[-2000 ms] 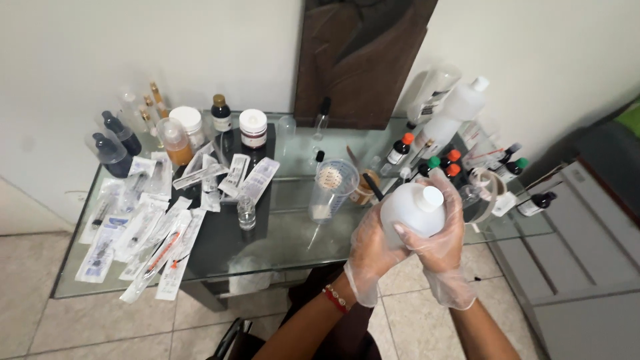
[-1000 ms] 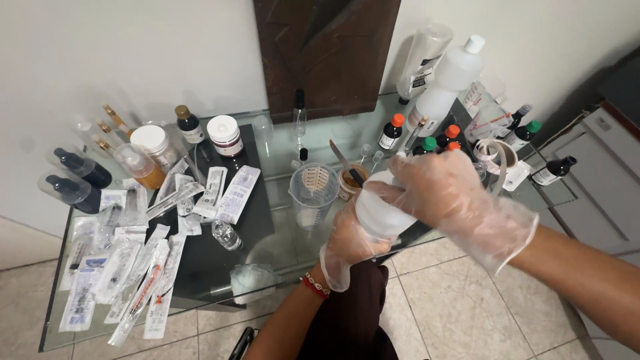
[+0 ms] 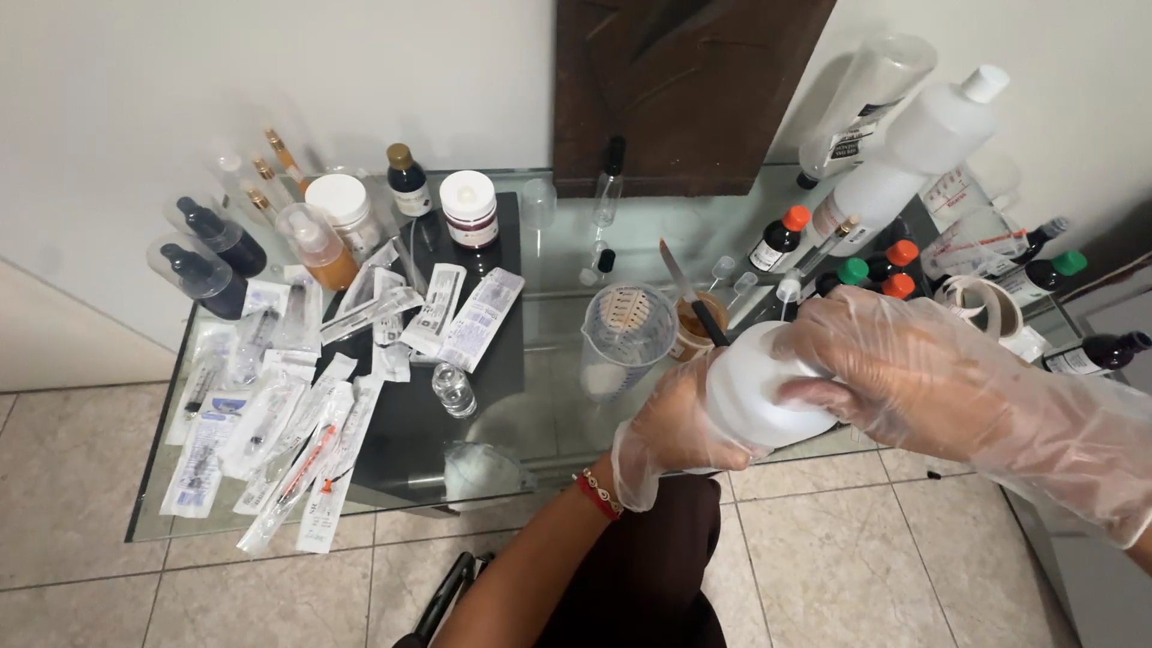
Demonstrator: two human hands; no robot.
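My left hand, in a clear plastic glove, grips the lower side of a rounded white plastic bottle. From the right, my gloved right hand curls its fingers over the top of this bottle, hiding its cap or neck. Beside the bottle, to the left, stands a clear graduated measuring cup on the glass table. A knife with a black handle leans across an open jar of brown contents just behind my left hand.
Packaged syringes cover the table's left end, beside dropper bottles and white-lidded jars. A small glass vial lies near the middle. Behind my right hand are a tall white bottle, small dark bottles and a tape roll.
My right hand has moved from the bottle's right side, where it was two seconds ago, to over its top, where the white cap showed then.
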